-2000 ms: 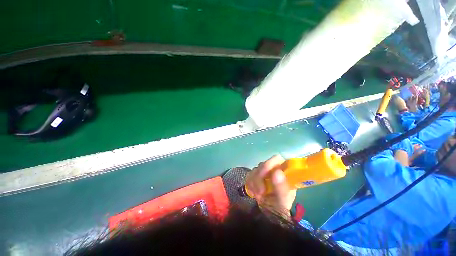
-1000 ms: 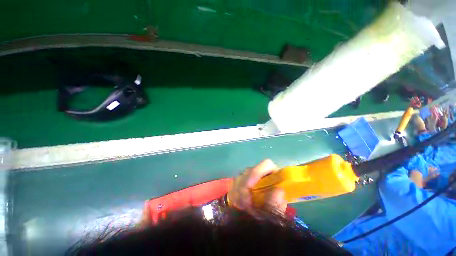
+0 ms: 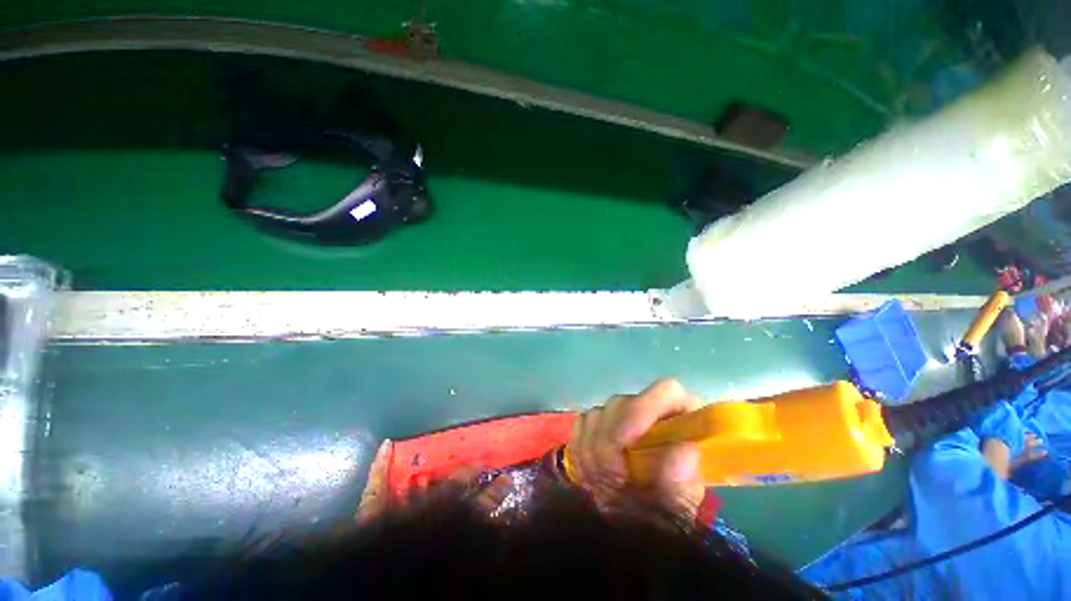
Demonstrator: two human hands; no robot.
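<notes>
My right hand [image 3: 640, 452] is closed around the yellow-orange electric screwdriver [image 3: 775, 440], which lies nearly level with its dark cable running off to the right. Its tip end is over the right part of the red-orange fixture [image 3: 482, 448]; the tip itself is hidden. A dark shiny part [image 3: 507, 491] shows in the fixture, partly covered by hair at the frame's bottom. Part of my left hand [image 3: 375, 484] shows at the fixture's left end; its fingers are mostly hidden.
A black housing [image 3: 341, 206] lies on the green conveyor beyond the pale rail [image 3: 352, 315]. A wrapped post [image 3: 869, 206] rises at right. A blue box [image 3: 883, 349] sits on the bench. Clear trays [image 3: 26, 387] stand at the left edge. People in blue smocks [image 3: 987, 505] are at right.
The view has shifted, so bench things sit further right and the clear trays have come in at left. My left hand now shows at the fixture. The screwdriver has stayed in my right hand.
</notes>
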